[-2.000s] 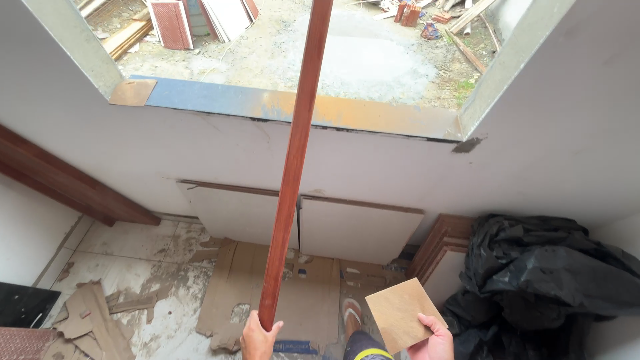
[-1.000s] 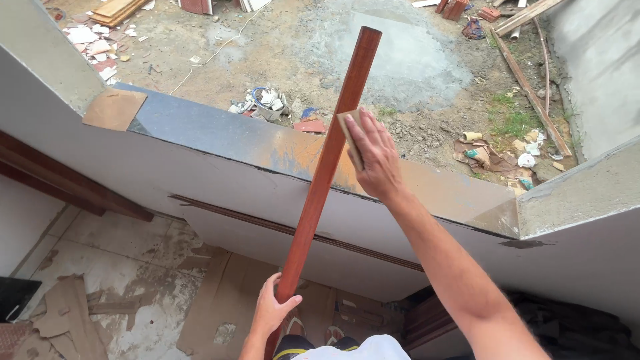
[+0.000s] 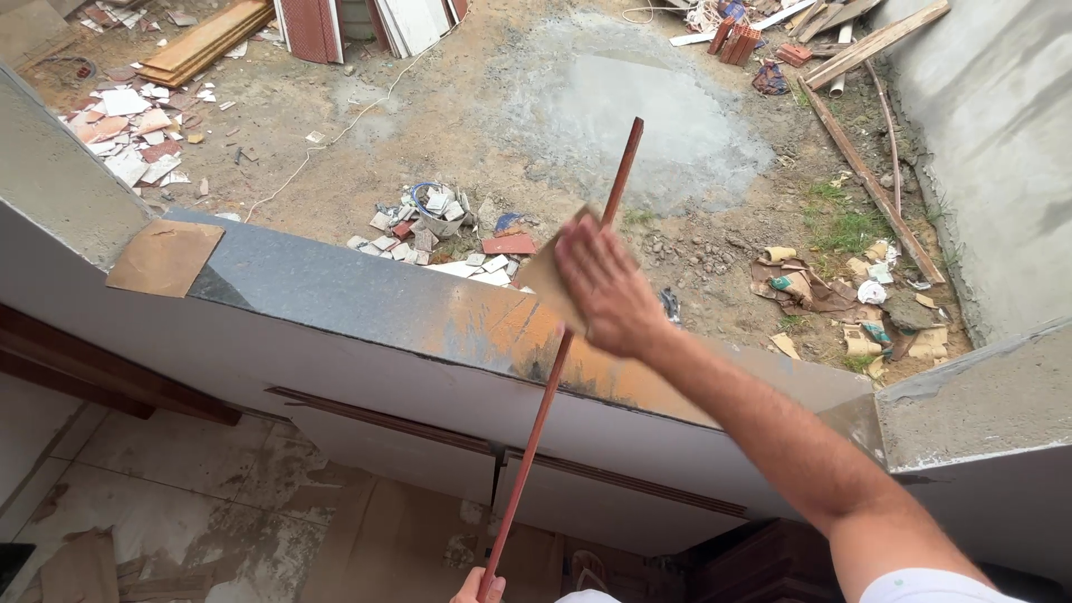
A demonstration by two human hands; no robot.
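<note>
A long reddish-brown wooden strip slants up from the bottom of the view, across the window sill, with its narrow edge toward me. My left hand grips its lower end at the bottom edge of the view. Higher up, my right hand lies flat, fingers extended, on a tan sheet of sandpaper, pressing it against the strip. The sheet and hand are slightly blurred and hide part of the strip. Under them runs the dark stone sill, dusted orange.
A second tan sheet lies on the sill's left end. White panels lean on the wall below, beside cardboard on the floor. Concrete jambs flank the opening. Outside are broken tiles, a rubble bucket and planks.
Two seconds ago my right hand held the sheet low, away from the strip; now it is against the strip over the sill. The strip's narrow edge now faces me instead of its wider face.
</note>
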